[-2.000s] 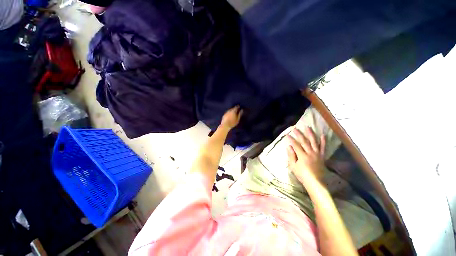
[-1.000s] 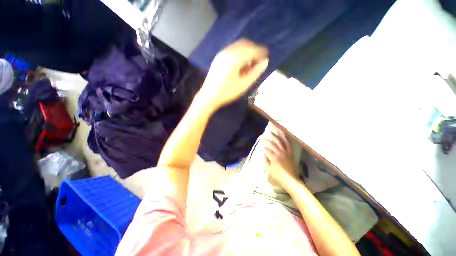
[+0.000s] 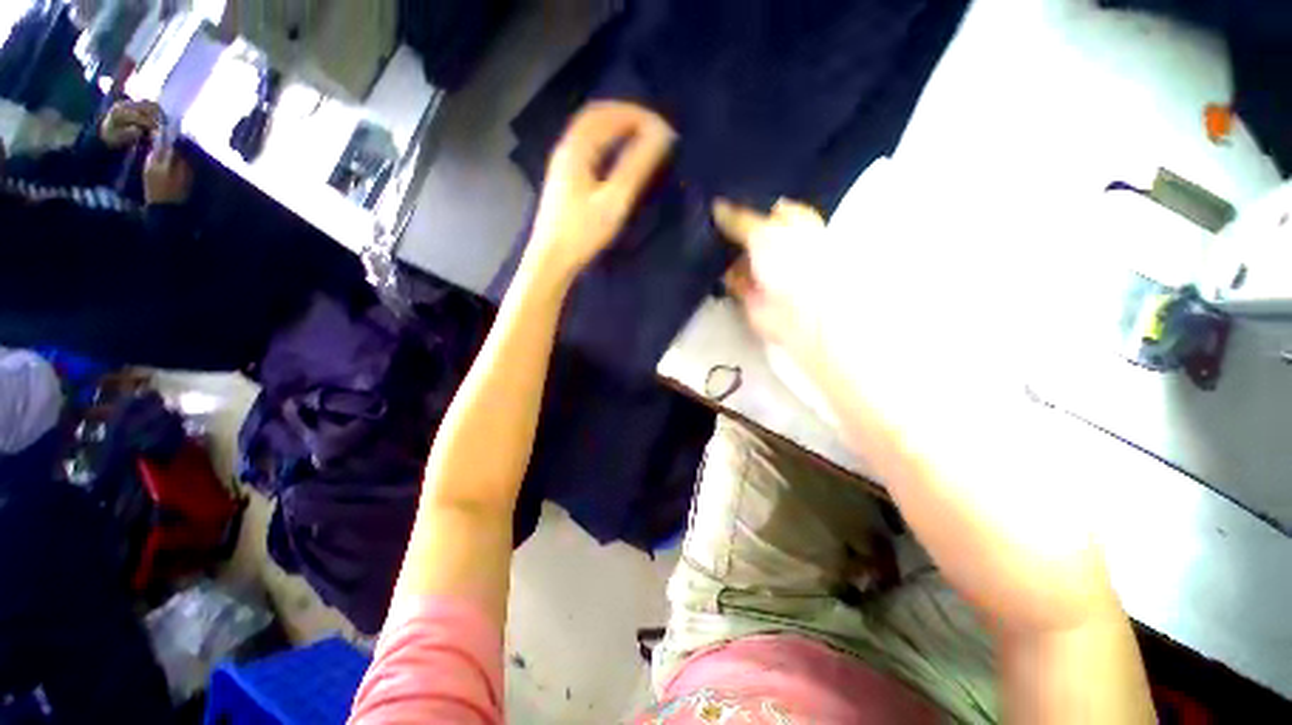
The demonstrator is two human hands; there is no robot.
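Navy cloth [image 3: 794, 85] lies across the upper middle of the table and hangs over its front edge. My left hand [image 3: 602, 177] is over the cloth, thumb and fingers curled towards each other; whether they pinch cloth is unclear. My right hand [image 3: 772, 262] is blurred at the cloth's near right edge, its fingers pointing left towards my left hand. I cannot tell whether it grips the cloth. The sewing machine's needle area [image 3: 1183, 333] is at the right, away from both hands.
The white table [image 3: 992, 269] spans the right; a small dark loop [image 3: 723, 380] lies near its edge. Navy garments [image 3: 354, 453] are heaped below at left. A blue basket [image 3: 291, 687] and a red item [image 3: 189, 510] are lower left. Another person's hands [image 3: 149, 149] show upper left.
My right hand has risen from my lap to the cloth on the table. My left hand went from the hanging garments up over the table. The view has shifted, showing more of the machine.
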